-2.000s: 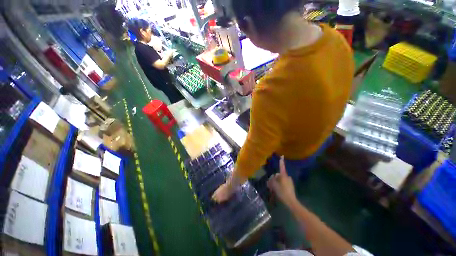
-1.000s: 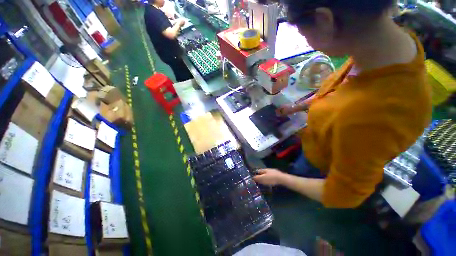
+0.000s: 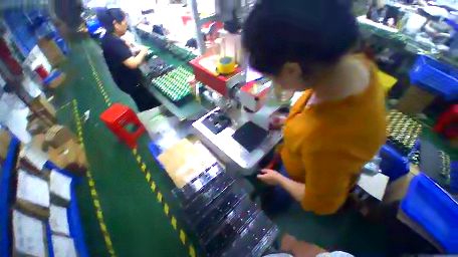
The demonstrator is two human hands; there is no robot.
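Observation:
My right hand point(image 3: 296, 246) is at the bottom edge, blurred and partly cut off, with a white sleeve beside it; its fingers cannot be made out. My left hand is not in view. Glossy black parts point(image 3: 231, 211) lie in rows in front of me, left of my right hand, beside a pale brown cardboard piece point(image 3: 186, 163). Beyond them, a square black plate point(image 3: 250, 135) lies on the white table of a red-and-white machine point(image 3: 216, 73).
A person in an orange top point(image 3: 336, 145) stands close in front, at the machine. Another person in black point(image 3: 123, 62) works farther left by green boards point(image 3: 173, 83). A red stool point(image 3: 122, 124) stands on the green floor. Blue bins point(image 3: 434, 211) are at right, cartons at left.
My right hand, earlier raised and pointing, was out of view and now shows low at the bottom edge. The person in orange has turned from the black parts to the machine. The view has shifted.

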